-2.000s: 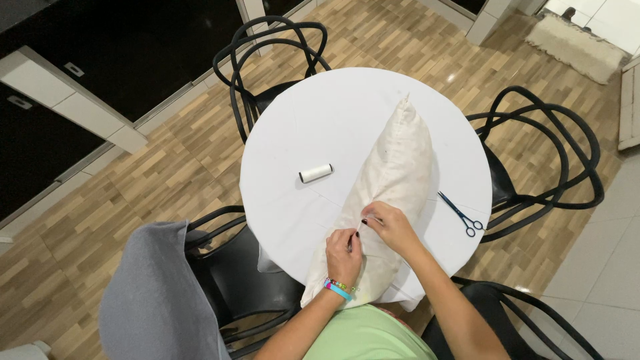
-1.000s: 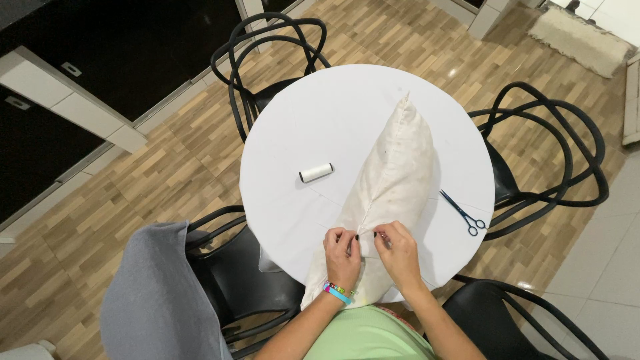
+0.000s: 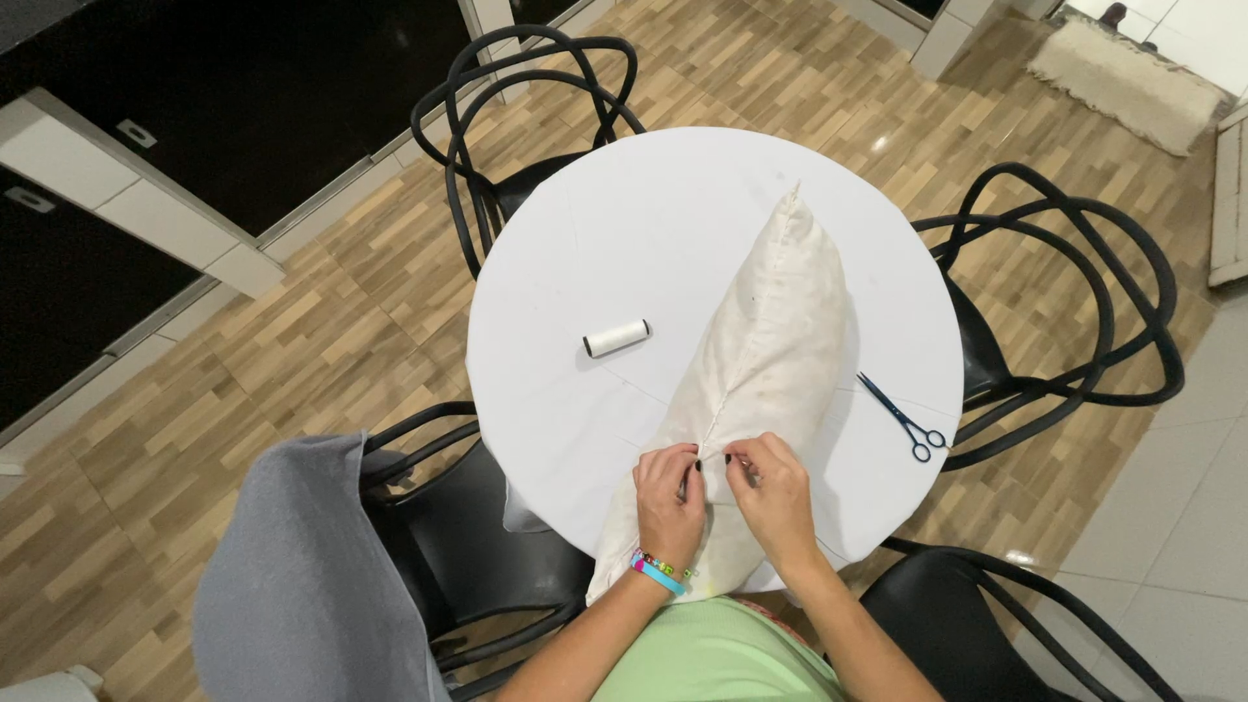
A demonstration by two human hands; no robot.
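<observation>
A cream fabric pillow [image 3: 770, 322] with a seam along its length lies across the round table, its near end against my body. My left hand [image 3: 671, 492] pinches the fabric at the seam. Just right of it, my right hand [image 3: 770, 487] has thumb and forefinger pressed together close above the seam; whether a needle is between them is too small to tell. A spool of white thread [image 3: 617, 338] lies on its side left of the pillow. Dark scissors [image 3: 902, 417] rest to the right, their blades slightly apart and pointing away from me.
The round table [image 3: 546, 263] has a white cloth. Black chairs stand around it, at the back left [image 3: 546, 180], the right [image 3: 980, 341], the near left [image 3: 487, 536] and the near right [image 3: 955, 624]. A grey cloth [image 3: 302, 575] hangs over the near left chair.
Two seconds ago my right hand was farther forward over the pillow, near my left; it has come back toward me and a little right. My left hand stays at the seam.
</observation>
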